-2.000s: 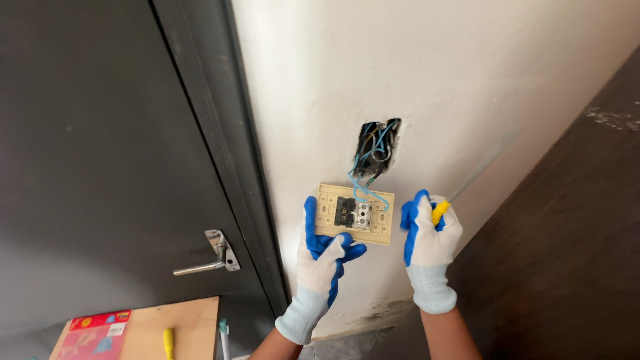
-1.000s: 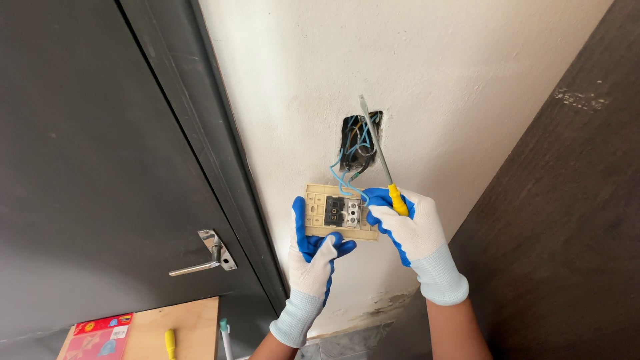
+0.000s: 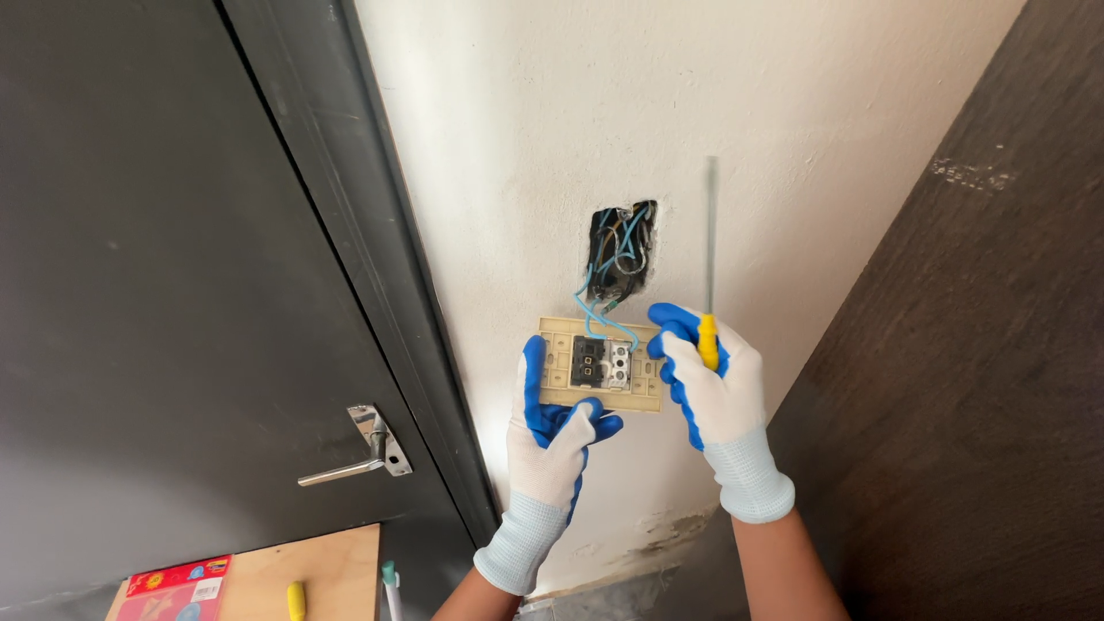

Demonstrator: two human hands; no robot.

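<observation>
My left hand (image 3: 552, 431), in a white and blue work glove, grips the lower left of a beige wall plate (image 3: 559, 392), its back facing me. A dark module (image 3: 589, 362) and a white terminal module (image 3: 619, 364) sit at the plate's middle. Light blue wires (image 3: 591, 315) run to them from an open wall box (image 3: 623, 250) just above. My right hand (image 3: 711, 371), gloved alike, holds a screwdriver (image 3: 709, 341) by its yellow handle beside the plate's right edge; the long shaft points up, clear of the plate and slightly blurred.
A dark door (image 3: 172, 259) with a metal lever handle (image 3: 379, 444) stands at the left. At lower left a wooden board (image 3: 336, 561) bears a red packet (image 3: 177, 591) and a yellow-handled tool (image 3: 296, 601); a green-topped object (image 3: 391, 586) is alongside. A dark brown panel (image 3: 966, 371) rises at the right.
A second ago the right hand was over the plate's right side, with the screwdriver shaft across the wall box; now hand and tool are off to the right. The left hand keeps hold of the plate.
</observation>
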